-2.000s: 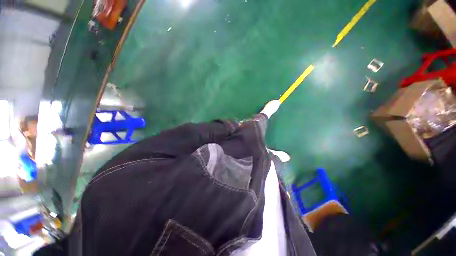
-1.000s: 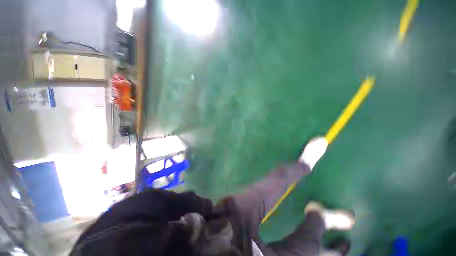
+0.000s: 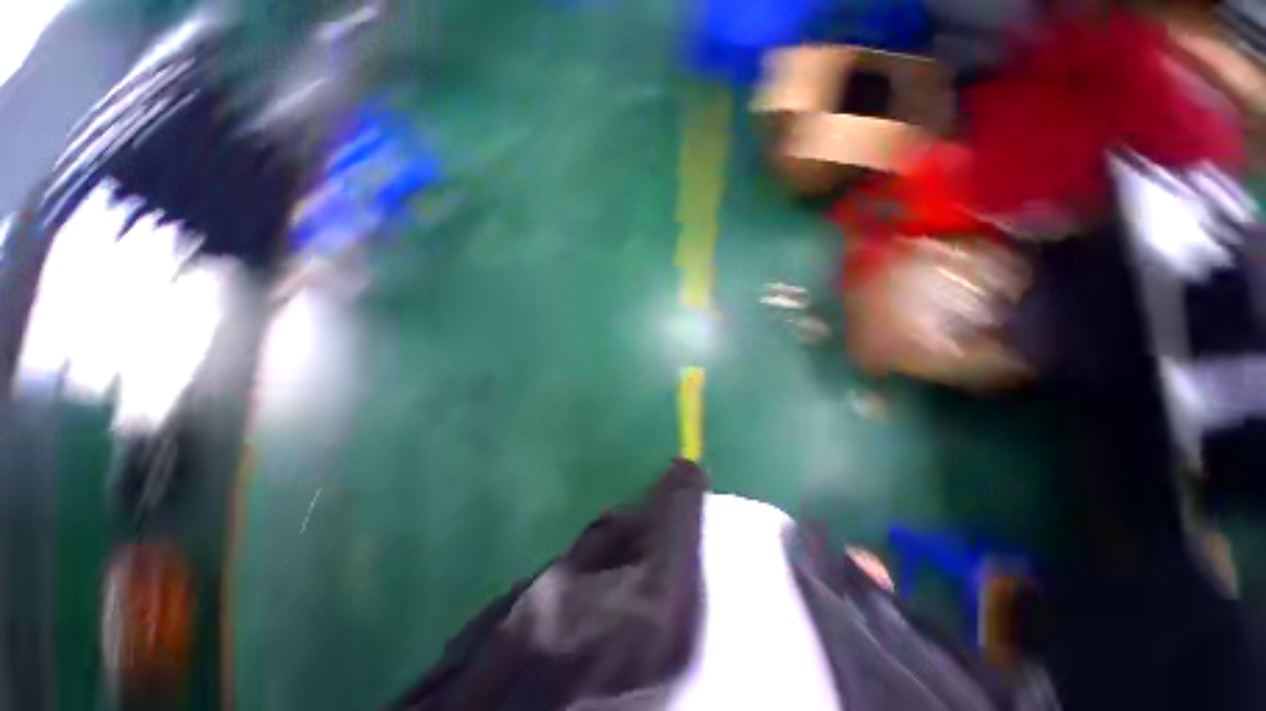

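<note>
The view is strongly blurred. My left hand is not in view. A small skin-toned patch beside my dark clothing at the bottom right may be part of my right hand (image 3: 871, 567); its fingers and any hold cannot be made out. My dark jacket (image 3: 597, 611) and a white garment (image 3: 757, 597) fill the bottom middle. The green floor (image 3: 514, 347) with a broken yellow line (image 3: 701, 208) lies in front of me.
An open carton with clear material (image 3: 937, 313), another brown carton (image 3: 861, 118) and a person in red (image 3: 1097, 118) are at the right. Blue stools stand at the left (image 3: 364, 181) and lower right (image 3: 951, 556). A bench edge (image 3: 236, 556) and orange device (image 3: 150, 611) are at the left.
The view has turned: the yellow line now runs nearly upright in the middle. The cartons and a person in red have come into view at the right; the orange device now shows lower left.
</note>
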